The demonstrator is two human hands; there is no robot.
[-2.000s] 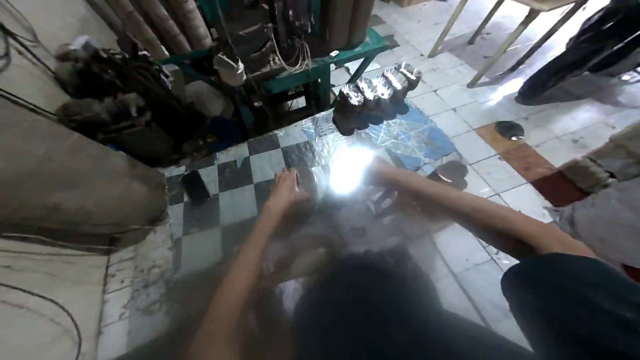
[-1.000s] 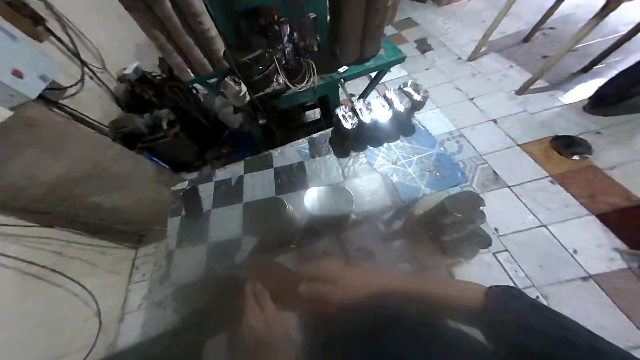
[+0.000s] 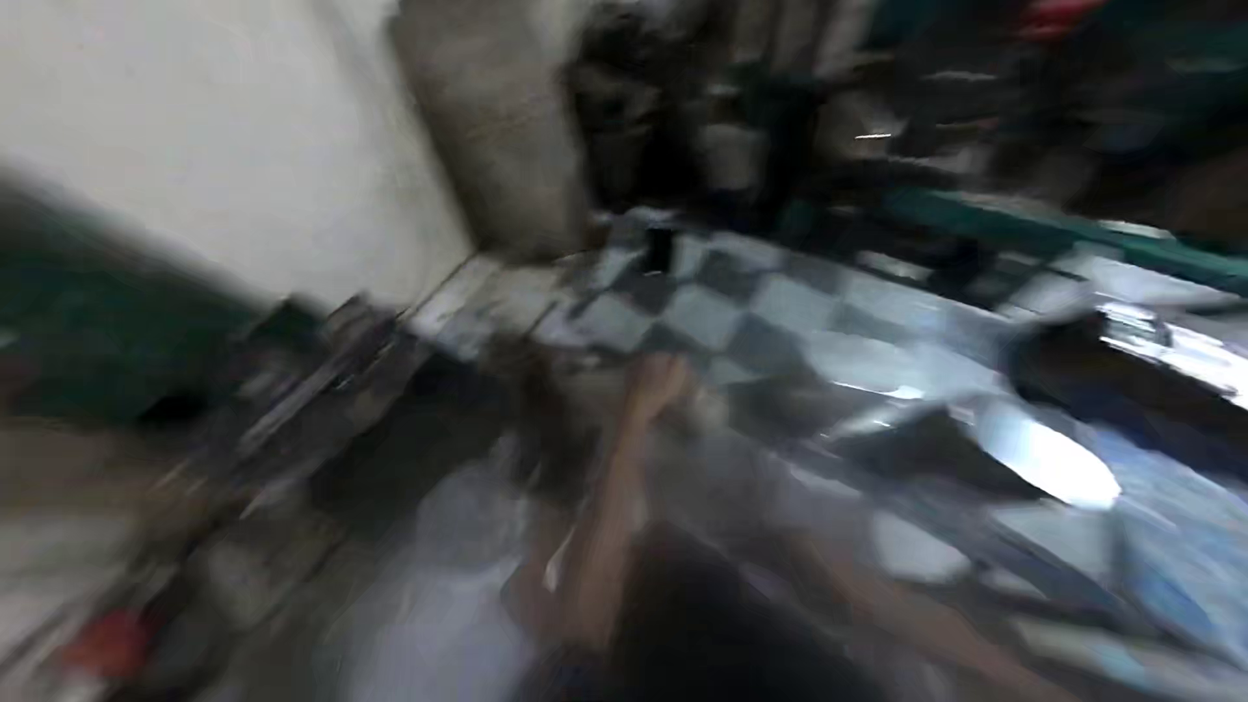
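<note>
Motion blur covers the view. My left hand [image 3: 665, 382] is near the middle, over the grey and white checkered tiles [image 3: 770, 327]; whether it holds anything cannot be made out. My right forearm [image 3: 907, 609] comes in from the lower right, and its hand is too smeared to tell what it touches. Right of my hands lies a bright, shiny rounded metal piece [image 3: 1048, 456] with a dark part beside it. Farther right stands a dark object with shiny metal tops [image 3: 1170, 346].
A green metal frame [image 3: 1072, 229] crosses the upper right, with dark equipment around it. A small black object [image 3: 659, 251] is on the far tiles. A pale wall [image 3: 244, 146] and dark blurred clutter [image 3: 331, 390] are on the left.
The view has swung strongly left. My hands, close together low in the frame one second ago, are now apart.
</note>
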